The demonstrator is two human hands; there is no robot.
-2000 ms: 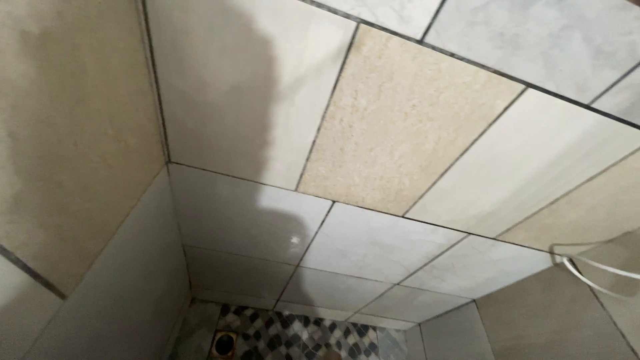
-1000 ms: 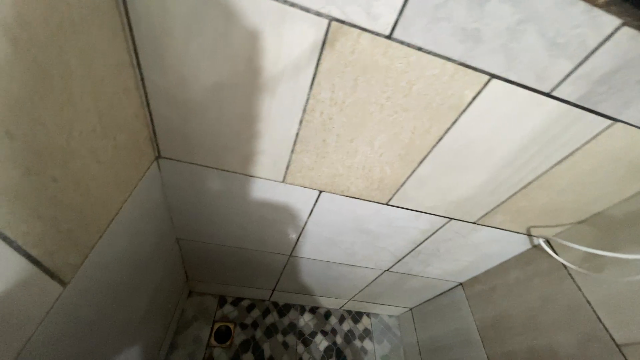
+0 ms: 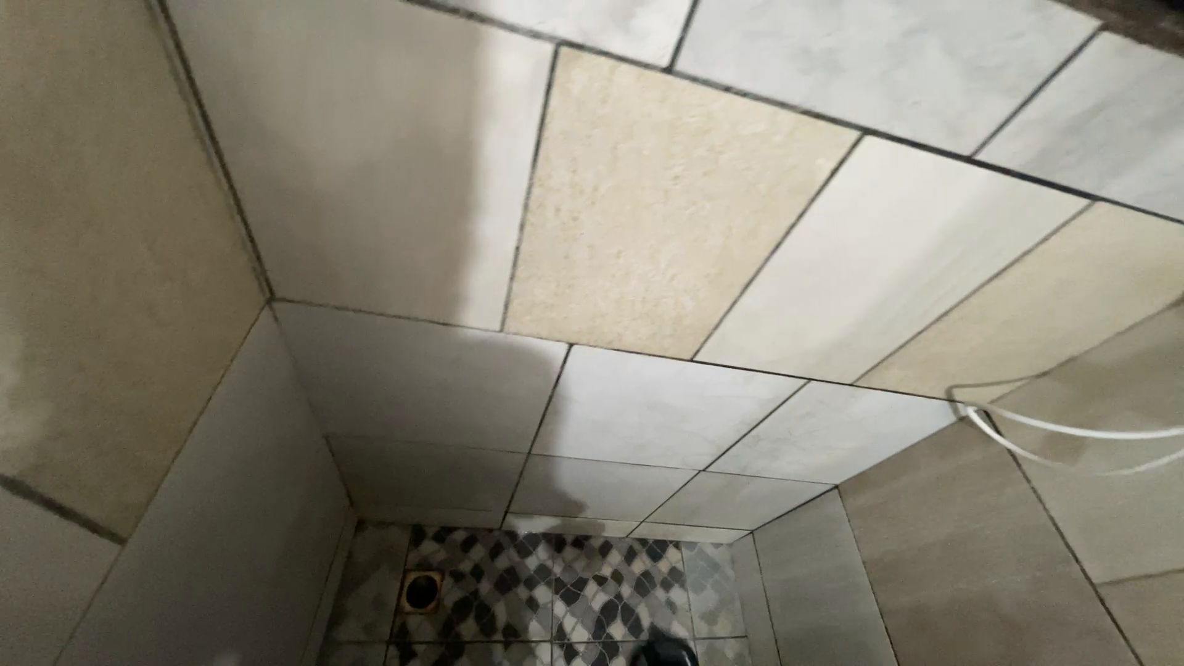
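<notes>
Neither my left hand nor my right hand shows in the head view. Ahead is a wall of large tiles with dark joints: a beige stone-look tile [image 3: 666, 203] lies near the middle, with a pale tile [image 3: 888, 250] to its right and white-grey tiles [image 3: 666, 402] below. A dark shadow falls over the left part of this wall. Far below is a floor of pebble-pattern tiles [image 3: 592, 573] in black, grey and white, with a square floor drain [image 3: 423, 592] near its left side. A dark rounded object, perhaps a shoe tip [image 3: 664, 650], is at the bottom edge.
A beige and grey tiled side wall [image 3: 102, 231] stands close on the left. On the right, a brown-grey tiled wall [image 3: 962, 546] meets the far wall at a corner. White cables [image 3: 1082, 431] come out near that corner and run off to the right. A dark edge [image 3: 1138, 26] crosses the top right corner.
The dark rounded object has come into view at the bottom edge. The shadow on the wall has shifted a little. The view has drifted slightly.
</notes>
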